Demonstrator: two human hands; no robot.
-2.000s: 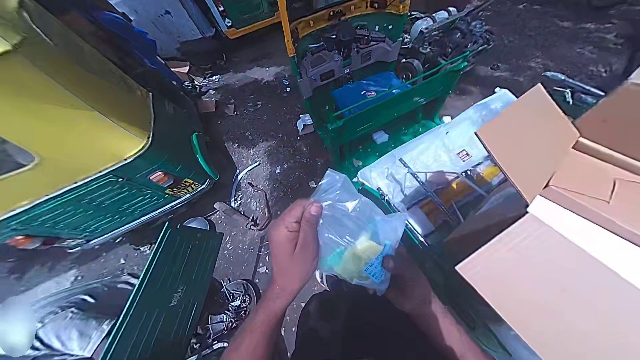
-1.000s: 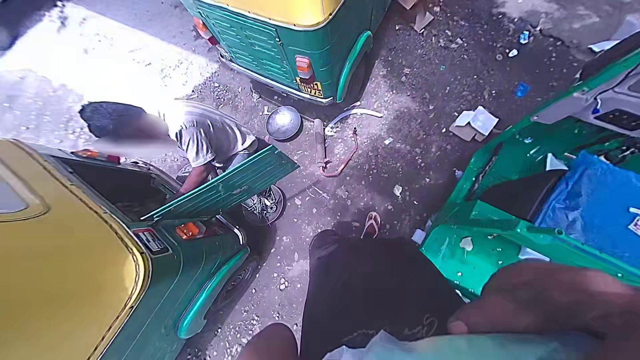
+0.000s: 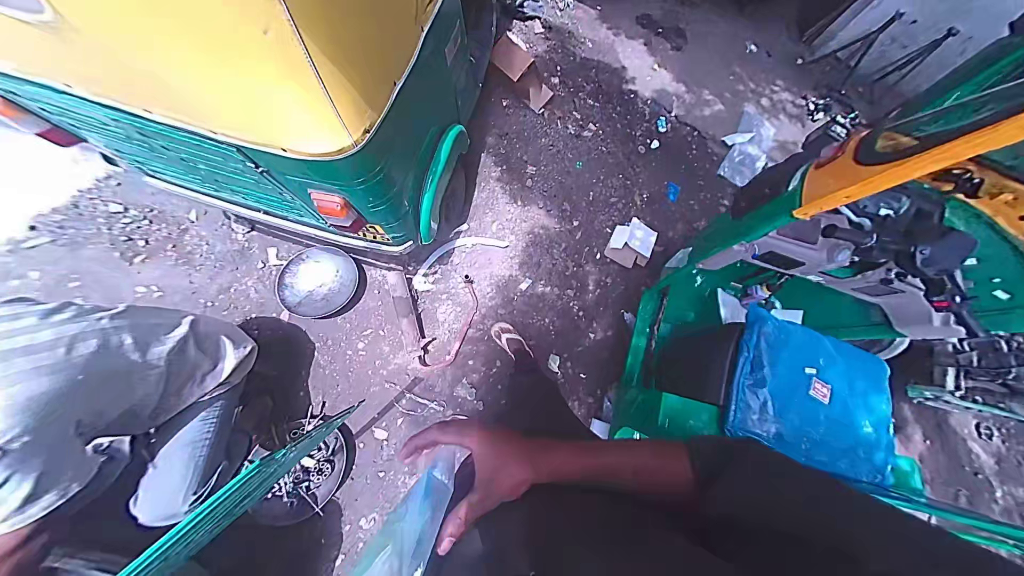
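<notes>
My right hand point(image 3: 488, 472) reaches in from the lower right, its thumb and fingers curved around the upper end of a clear plastic bag point(image 3: 412, 520). The bag runs down out of view at the bottom edge, and its contents are hard to make out. My left hand is outside the picture. Below and beyond the hand are my dark-trousered leg and a sandalled foot point(image 3: 512, 340) on the dirt ground.
A co-worker point(image 3: 120, 384) crouches at left by a green ribbed panel point(image 3: 256, 480) and a pan of metal parts point(image 3: 312, 476). A metal bowl point(image 3: 318, 282) and a pipe point(image 3: 460, 344) lie near a yellow-green auto rickshaw point(image 3: 280, 160). A green vehicle frame holds a blue-wrapped item point(image 3: 812, 396).
The view has swung left and down from the open carton. Two seconds ago both my hands were on the plastic bag; now only my right hand shows on it, low in view.
</notes>
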